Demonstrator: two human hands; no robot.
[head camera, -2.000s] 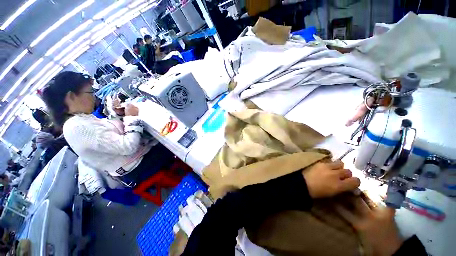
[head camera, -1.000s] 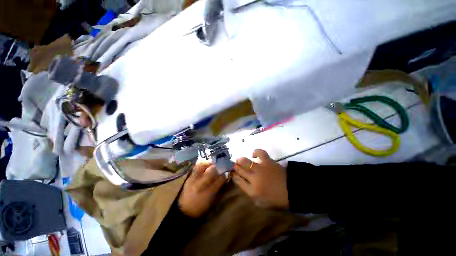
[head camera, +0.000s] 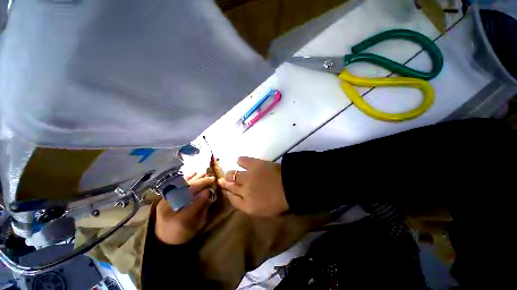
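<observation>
The khaki-brown cloth (head camera: 244, 232) lies at the front edge of the table and hangs down toward my lap. My left hand (head camera: 184, 215) is on the cloth beside the grey block (head camera: 177, 195) at the needle, its fingertips pinching the cloth edge. My right hand (head camera: 255, 187), with a ring on one finger, holds the same edge from the right, fingertips close to the left ones. The needle point is partly hidden by the block and fingers. The white sewing machine head (head camera: 113, 85) fills the upper left.
Scissors with green and yellow handles (head camera: 388, 97) lie on the white table at the upper right. A pink and blue thread nipper (head camera: 259, 110) lies nearer the needle. A grey machine box with a fan (head camera: 54, 278) is at the lower left.
The view has moved closer over the needle area, so the nipper shows fully. Compared with the first frame, both hands have come together at the needle. They still hold the cloth edge.
</observation>
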